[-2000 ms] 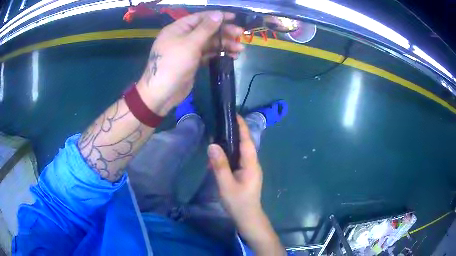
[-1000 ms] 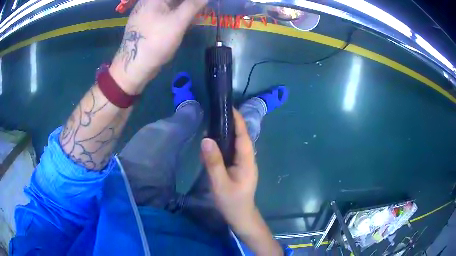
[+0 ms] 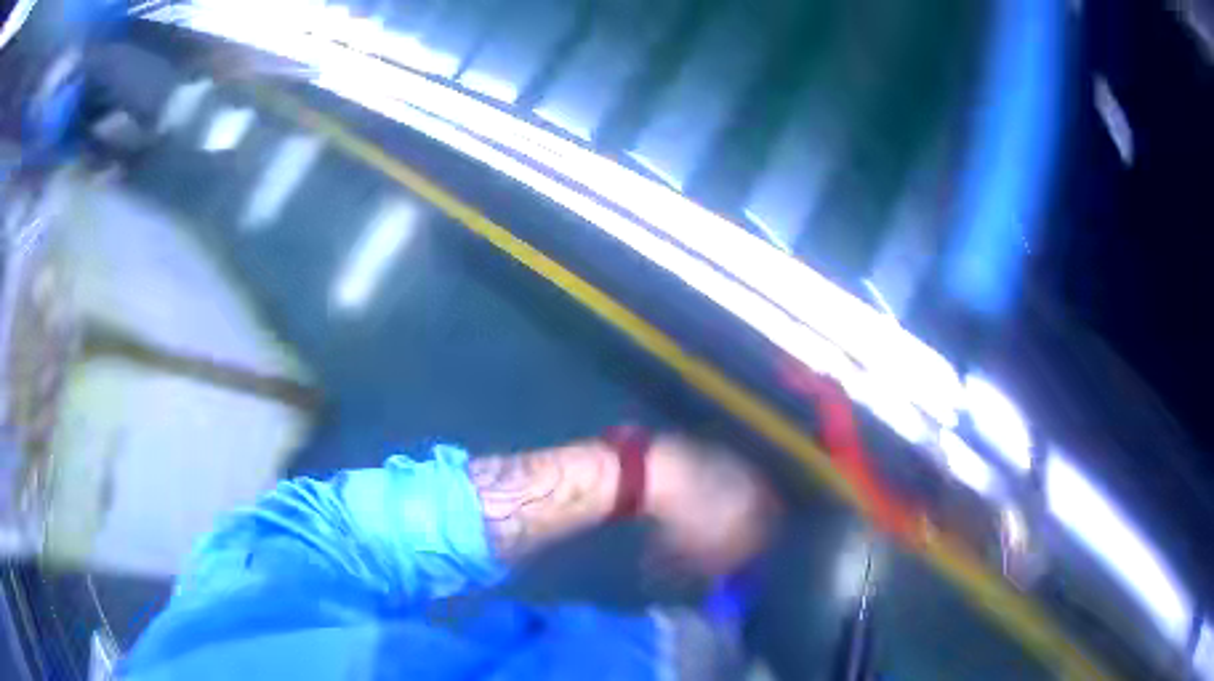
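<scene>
My left hand (image 3: 719, 506), with a tattooed forearm and a dark red wristband, is blurred at the lower middle. Its fingers cannot be made out, so I cannot tell whether it holds anything. A thin dark screwdriver (image 3: 859, 639) shows only in part at the bottom edge, to the right of my left hand and apart from it. My right hand is not in the picture. The bit tip and any screws cannot be made out.
The bright conveyor rail (image 3: 639, 220) crosses diagonally, with blurred rollers (image 3: 726, 146) beyond it. A red coiled hose (image 3: 852, 452) hangs by the rail. A blurred blue upright strip (image 3: 1005, 160) stands at upper right, beside a dark area. A pale crate (image 3: 173, 452) is at left.
The view has swung, bringing the rollers and crate into fuller sight. My left hand is away from the screwdriver's tip. The screwdriver has moved to the bottom edge and my right hand has left the picture.
</scene>
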